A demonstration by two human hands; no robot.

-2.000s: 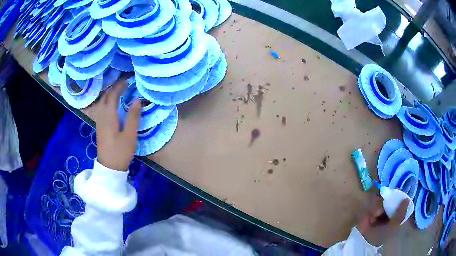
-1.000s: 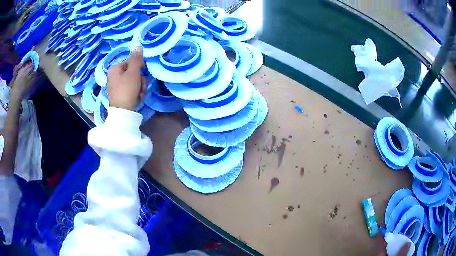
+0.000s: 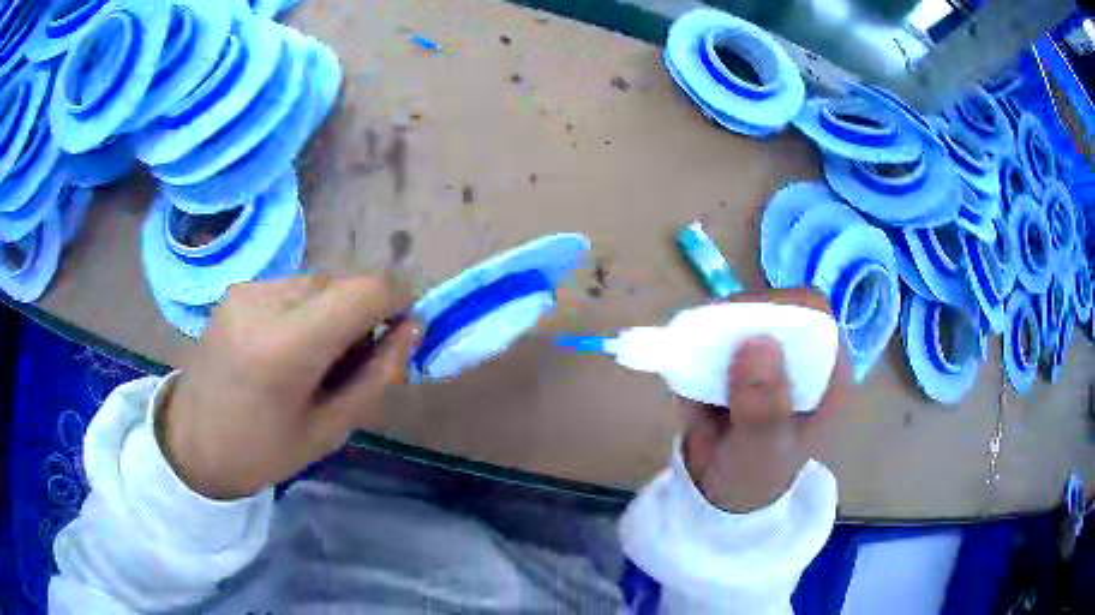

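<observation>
My left hand (image 3: 294, 372) holds a flanged ring (image 3: 498, 294) by its left edge, tilted, with the pale rim up and the dark blue collar base facing me. My right hand (image 3: 757, 415) is closed around a white glue bottle (image 3: 733, 342), thumb on its side. The bottle lies on its side in the air, and its bright-blue nozzle (image 3: 586, 344) points left at the ring's collar, with a small gap between them.
Flanged rings are piled at the left (image 3: 228, 120) and at the right (image 3: 937, 180). A single ring stack (image 3: 735, 72) lies at the back. A teal-and-white tube (image 3: 708, 261) lies behind the bottle. A small blue scrap (image 3: 426, 43) is on the glue-spotted board (image 3: 504, 144).
My left hand has left the left pile and come to the middle with a ring. My right hand has lifted the bottle toward it. The view has turned to the right.
</observation>
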